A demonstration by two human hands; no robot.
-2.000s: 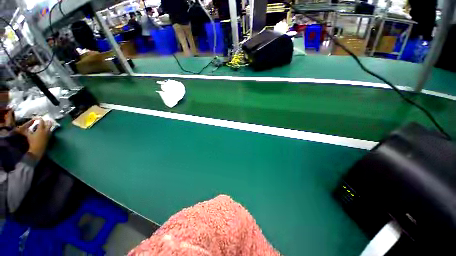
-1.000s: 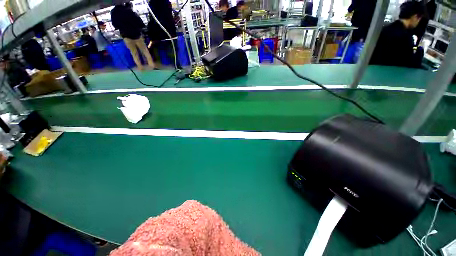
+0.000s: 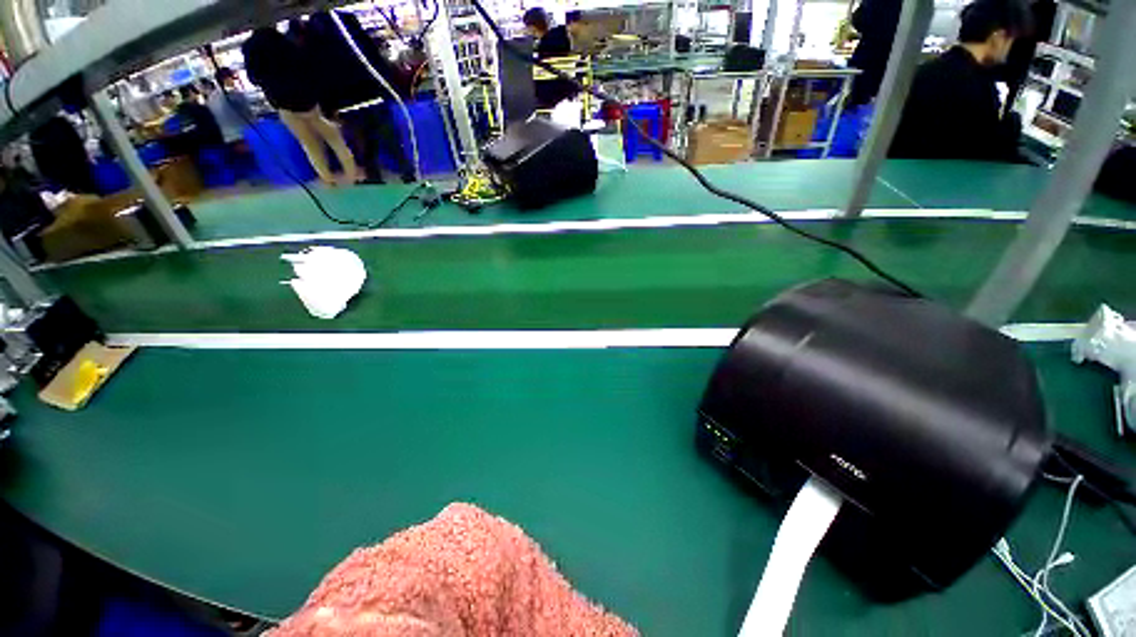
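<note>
Neither of my hands is in view. A fuzzy pink sleeve (image 3: 461, 579) rises from the bottom edge over the green bench (image 3: 548, 436); what lies past it is hidden. The black label printer (image 3: 885, 423) stands on the bench to the right. A white label strip (image 3: 791, 554) hangs from its front and runs out of the bottom edge. A white camera-like unit (image 3: 326, 280) lies on the green conveyor belt at the left. Another white camera (image 3: 1106, 342) is cut off at the right edge.
A pale tray with yellow contents (image 3: 85, 377) lies at the far left. Thin white cables (image 3: 1046, 579) lie right of the printer. A second black device (image 3: 542, 162) stands beyond the belt. Metal posts (image 3: 1059, 187) rise at the right, and a black cable hangs there. People are in the background.
The view has swung to the right, so the printer stands nearer the middle and the white camera at the right has come into view. The neighbouring worker's hands have left the picture.
</note>
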